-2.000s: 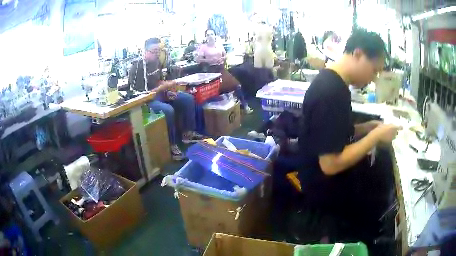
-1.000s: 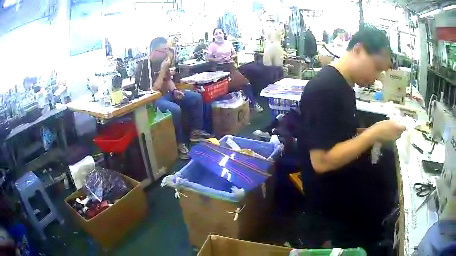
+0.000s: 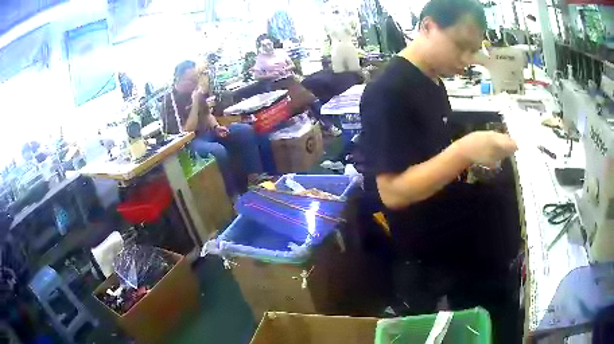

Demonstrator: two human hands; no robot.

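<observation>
Neither of my hands is in the picture. Nearest in front of me, at the bottom edge, are an open brown carton (image 3: 316,329) and a green basket (image 3: 471,324) with a white strap across it, both cut off by the frame. Beyond them stands a large carton with a blue plastic liner (image 3: 259,252). A bluish-purple plastic sheet (image 3: 286,213) lies across its top.
A person in a black shirt (image 3: 411,127) stands at the right by a long white table (image 3: 538,269) with black scissors (image 3: 559,213). Two people sit farther back. At left are a sewing table (image 3: 124,166), red basket (image 3: 147,201), filled carton (image 3: 158,302) and stool (image 3: 57,295).
The view has shifted, and the standing person appears farther left. The green basket shows more fully. One seated person has raised a hand to the face since the earliest frame.
</observation>
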